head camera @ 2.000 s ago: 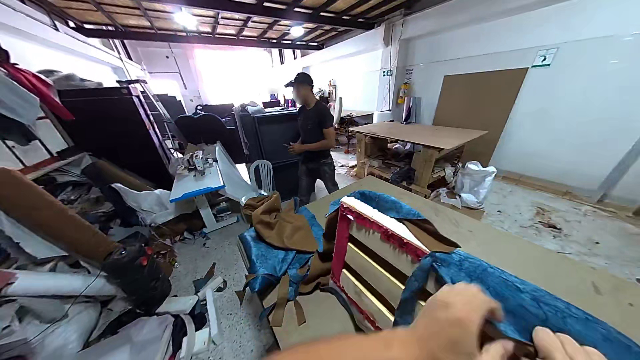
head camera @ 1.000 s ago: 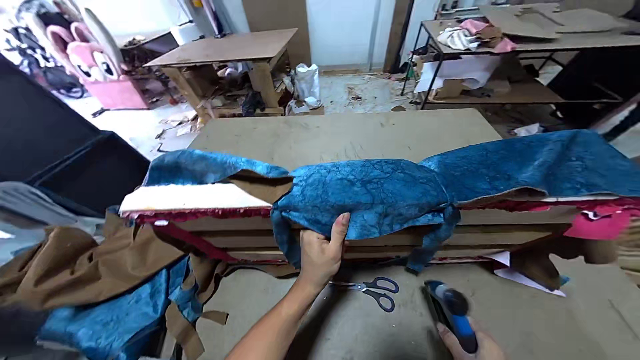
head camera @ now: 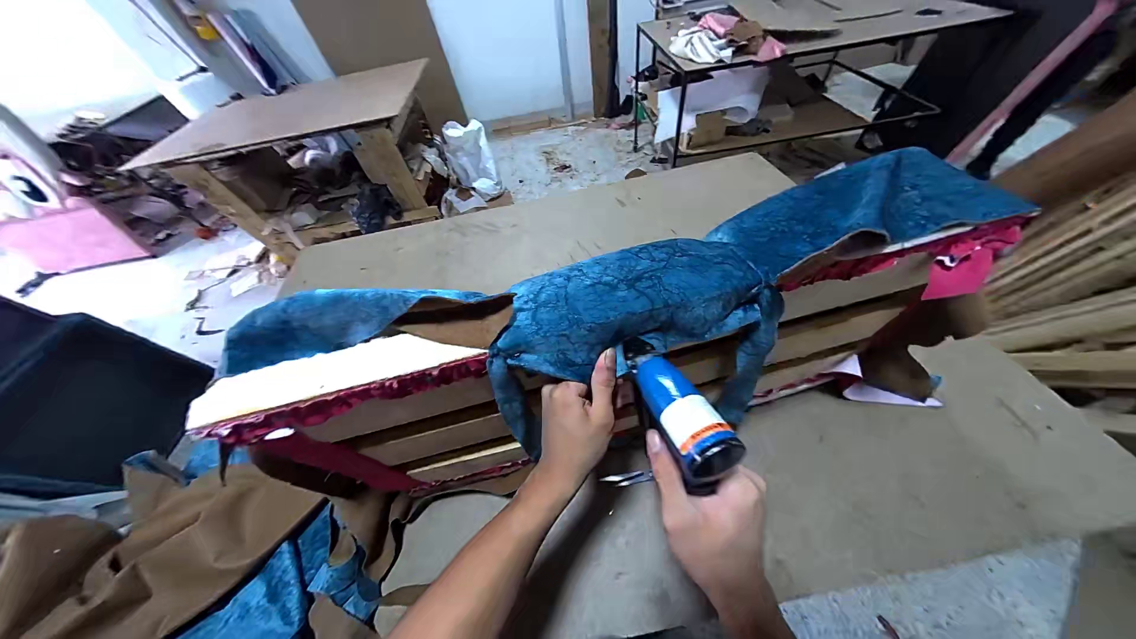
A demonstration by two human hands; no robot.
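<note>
A wooden furniture frame [head camera: 461,429] with dark red fabric along its edge stands on the worktable. Blue marbled upholstery fabric [head camera: 639,288] with a brown backing lies over its top. My left hand [head camera: 577,422] pinches the fabric's lower edge at the middle of the frame, thumb up. Just to the right, my right hand [head camera: 714,515] grips a blue pneumatic staple gun [head camera: 679,404], whose nose touches the fabric edge beside my left thumb. Scissors [head camera: 627,478] lie beneath, mostly hidden by the gun and my hands.
Brown and blue fabric [head camera: 222,541] is heaped at the lower left. The worktable [head camera: 887,461] extends around the frame. Beyond it stand a wooden table [head camera: 293,111] and a metal-framed table [head camera: 852,31]. Wood strips [head camera: 1065,248] are stacked at the right.
The view has swung from the wider room to the frame. Since one second ago, the staple gun in my right hand has risen from beside the scissors to the fabric edge.
</note>
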